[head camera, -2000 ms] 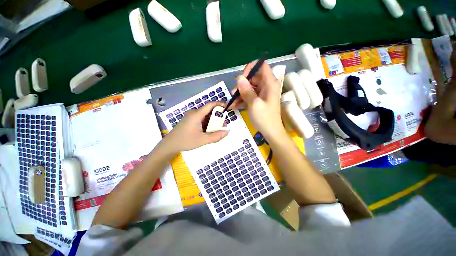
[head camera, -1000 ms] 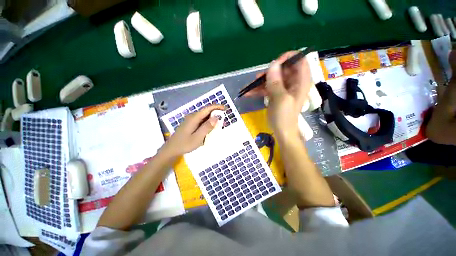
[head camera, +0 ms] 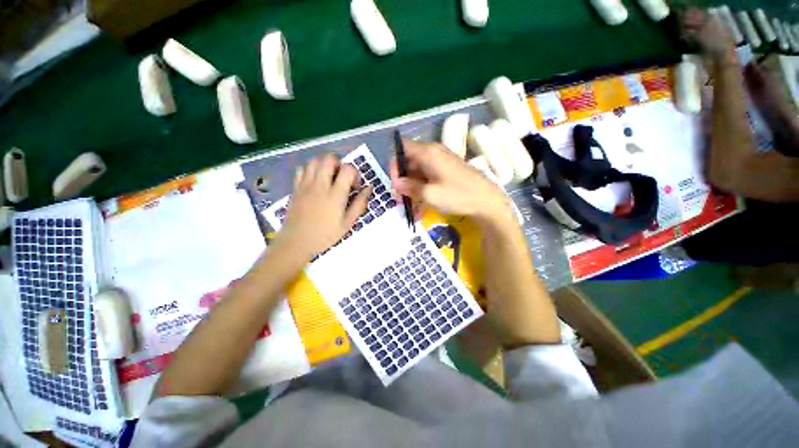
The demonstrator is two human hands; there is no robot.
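Observation:
The label sheet (head camera: 407, 306) lies on yellow printed material, with a grid of small dark labels and a bare white band across it. My left hand (head camera: 320, 206) lies on the sheet's upper left part with its fingers apart; no housing shows in it. My right hand (head camera: 442, 182) holds thin black tweezers (head camera: 403, 179), their tip at the sheet's right edge near the top of the lower label grid. Several white housings (head camera: 493, 150) lie just beyond and right of my right hand.
The green belt (head camera: 333, 96) runs beyond the ledge with housings on it. Spare label sheets (head camera: 53, 262) lie left, with two housings on or beside them. A black strap (head camera: 604, 210) lies right on printed sheets. Another person's arm (head camera: 731, 140) reaches in at far right. An open cardboard box (head camera: 600, 337) stands below.
The housing has left my left hand, which now lies on the sheet. My right hand has moved down and left, tweezers at the sheet. Another housing shows on the belt. The other person's arm reaches forward.

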